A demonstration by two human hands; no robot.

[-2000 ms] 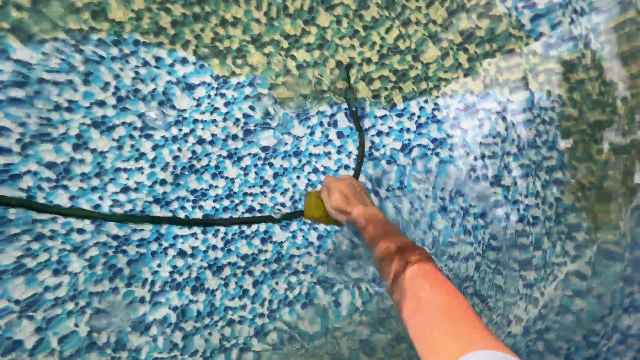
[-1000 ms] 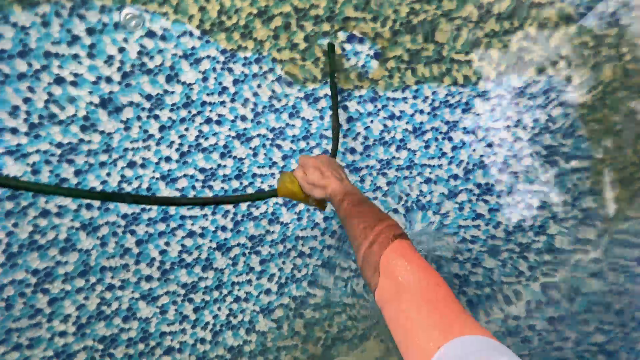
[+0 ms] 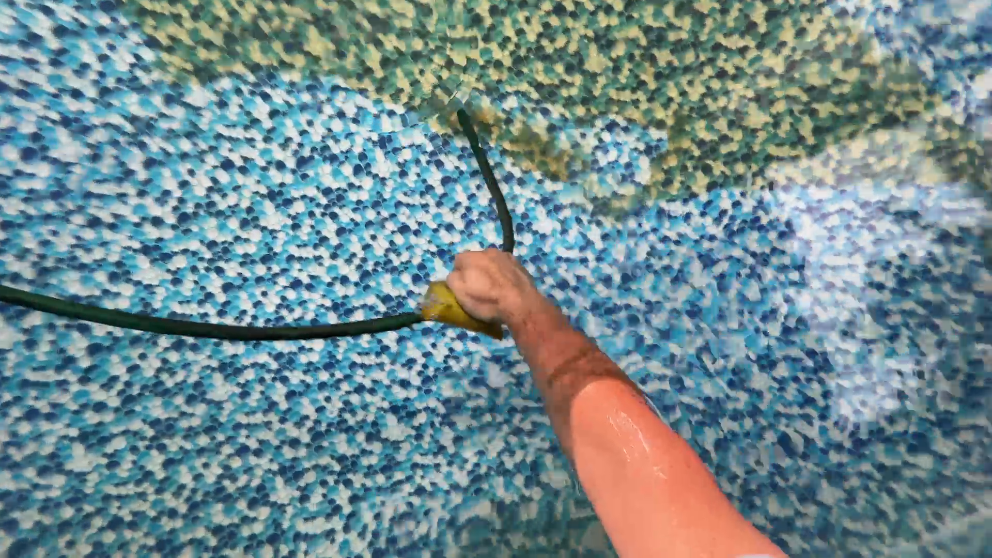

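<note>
My right hand (image 3: 490, 285) is closed around a yellow cloth or sponge (image 3: 456, 310), with my wet forearm reaching in from the lower right. A dark green hose (image 3: 240, 332) comes in from the left edge and runs to the yellow piece. Beyond my fist the dark hose or cord (image 3: 488, 174) carries on upward to an end near the upper middle. Whether the two lengths join inside my grip is hidden. My left hand is out of view.
All around is rippling water over a blue and white mottled pool surface (image 3: 232, 201). Sunlit yellow-green patches (image 3: 697, 77) cross the top, and pale reflections (image 3: 860, 271) lie at the right.
The upper length of hose, nearly upright a second ago, now leans to the left at its top. My right hand keeps its hold on the yellow piece. The light patches on the water have shifted.
</note>
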